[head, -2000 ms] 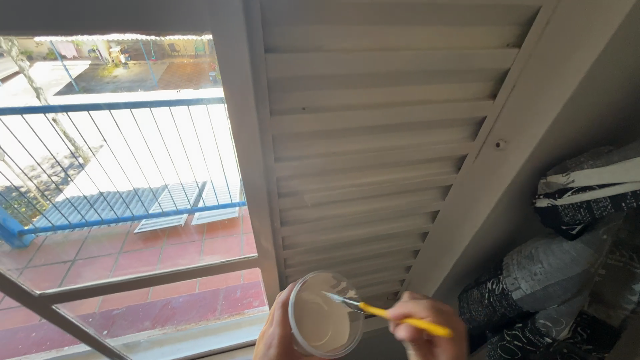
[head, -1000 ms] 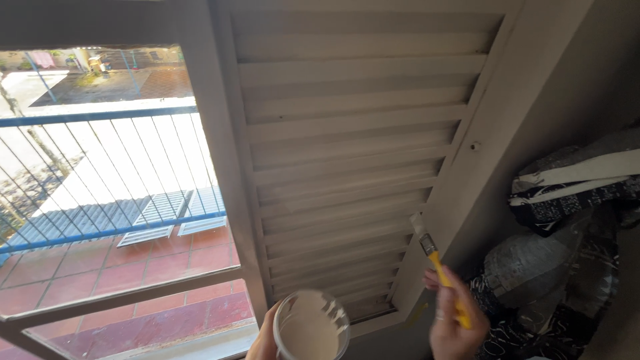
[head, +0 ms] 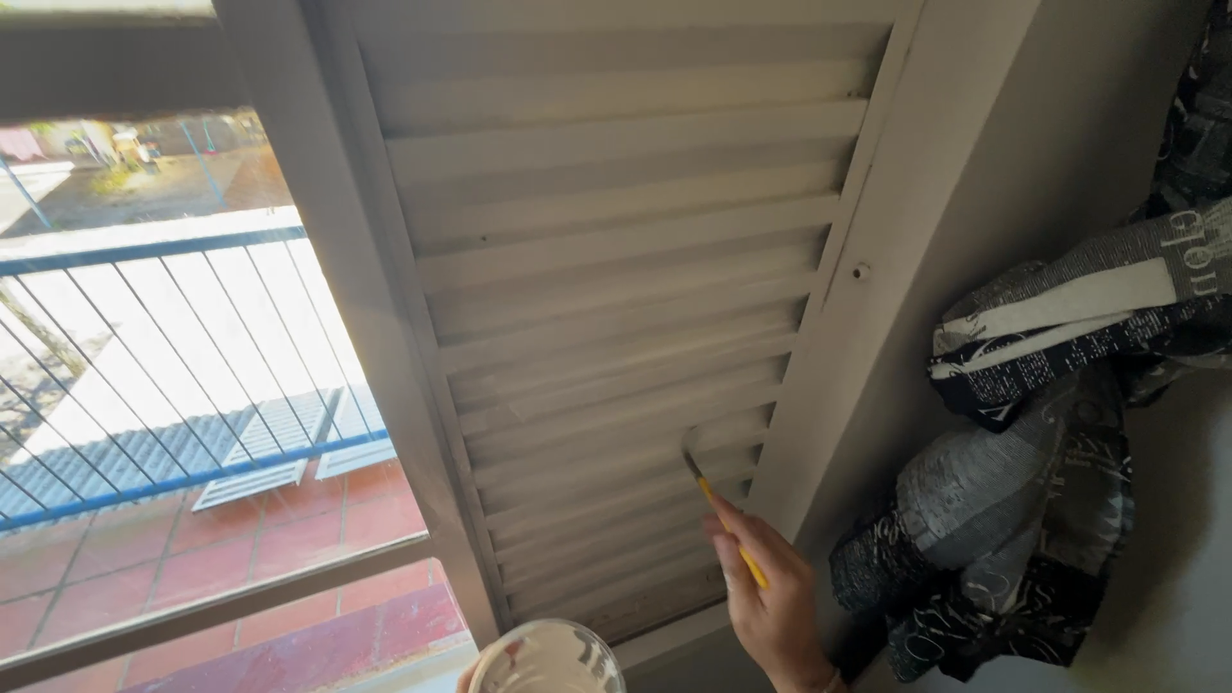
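Note:
My right hand (head: 770,597) grips a paintbrush (head: 717,496) by its yellow handle, at the lower right of the louvered shutter (head: 616,289). The bristles meet a pale slat near the shutter's right side. At the bottom edge of the view, a round clear container (head: 549,659) of whitish paint is held by my left hand (head: 469,679), of which only a sliver shows at the container's left. The slats and their frame are a similar pale colour.
Left of the shutter, a window frame (head: 356,269) borders glass, with a blue railing (head: 192,481) and red tiles (head: 298,539) outside. A knotted, printed dark curtain (head: 1001,481) hangs on the right. A small round fitting (head: 861,271) sits on the right-hand frame.
The brush was over the paint container two seconds back, then at the shutter's right edge. It is now farther left, on a slat. My left hand still holds the container.

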